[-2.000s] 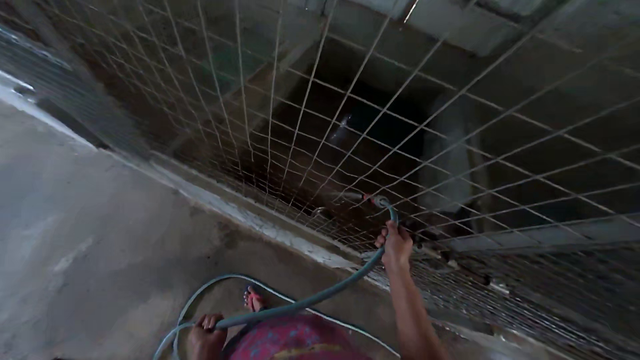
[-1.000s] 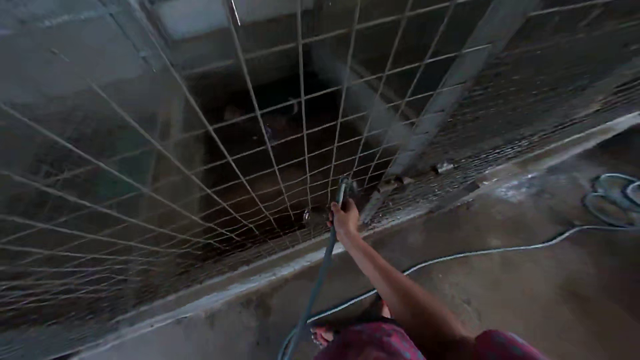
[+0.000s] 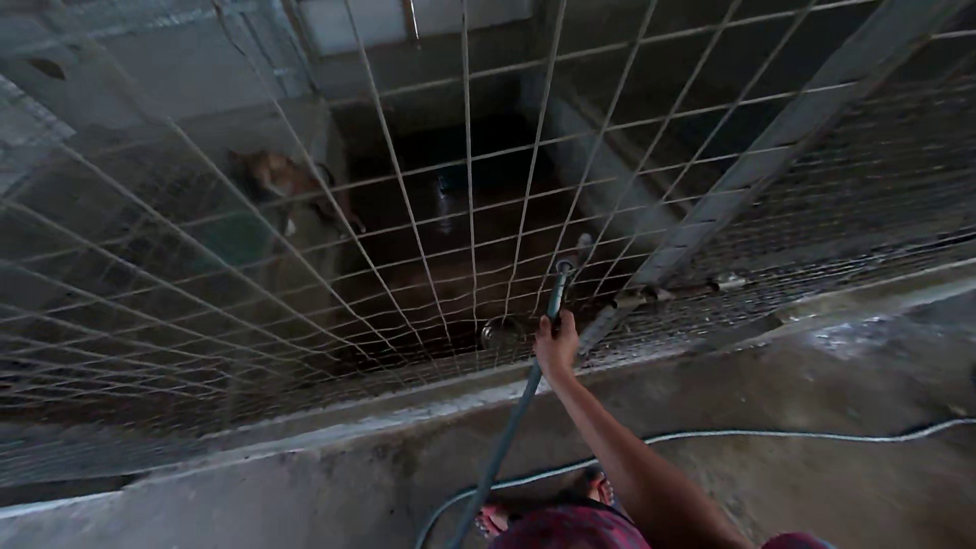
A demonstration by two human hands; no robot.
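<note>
My right hand (image 3: 557,341) is closed around a grey-green garden hose (image 3: 503,442) near its end. The hose end touches or pokes into the welded wire mesh (image 3: 467,160) of a pen, where its tip is partly hidden by the wires. From my hand the hose runs down to the floor beside my feet. Behind the mesh, at the left, a brown and white animal, which looks like a dog (image 3: 278,174), is on a low ledge. A round metal bowl (image 3: 502,333) is just inside the mesh, left of my hand. My left hand is out of view.
A grey metal post (image 3: 755,168) slopes up to the right, with a sliding bolt latch (image 3: 648,294) near its foot. A concrete curb (image 3: 366,423) runs below the mesh. More hose (image 3: 762,433) crosses the concrete floor on the right. The pen's floor is dark and looks wet.
My left hand, on the hose two seconds ago, is no longer in view. My right hand still grips the hose near the mesh. The view has swung round.
</note>
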